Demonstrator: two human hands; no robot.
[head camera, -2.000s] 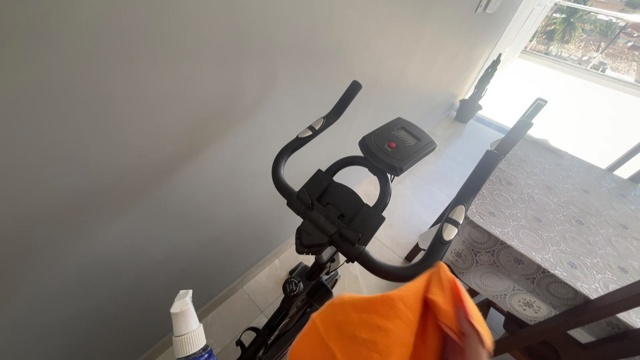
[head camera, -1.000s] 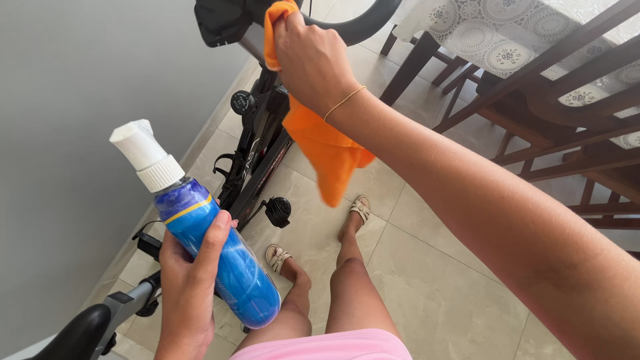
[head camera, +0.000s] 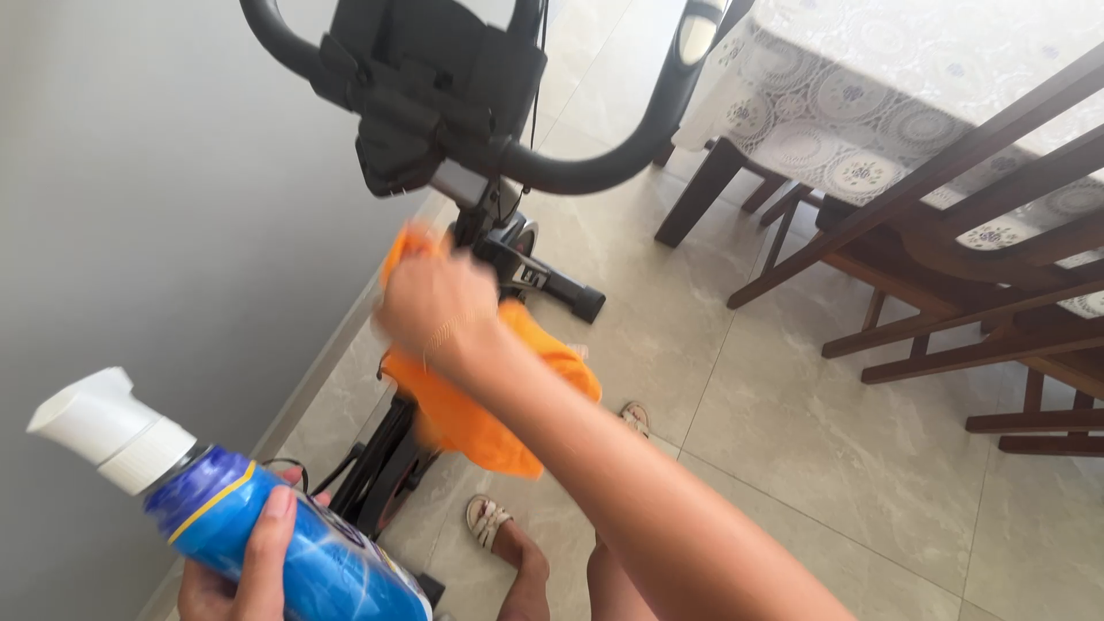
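Note:
At the lower left my left hand is wrapped round a blue spray bottle with a white spray head, which tilts up to the left. My right hand, slightly blurred, is closed on an orange cloth that hangs below and beside it. The hand is over the frame of an exercise bike, below its black handlebar. Part of the bike's frame is hidden behind the cloth and my forearm.
A grey wall runs along the left. On the right stand a table with a patterned lace-like tablecloth and dark wooden chairs. My sandalled feet are on the tiled floor; a bike foot bar lies ahead.
My right hand with the cloth has moved from up by the handlebar to lower on the bike's frame. The bottle is still in my left hand. The view has tilted well down since the earliest frame.

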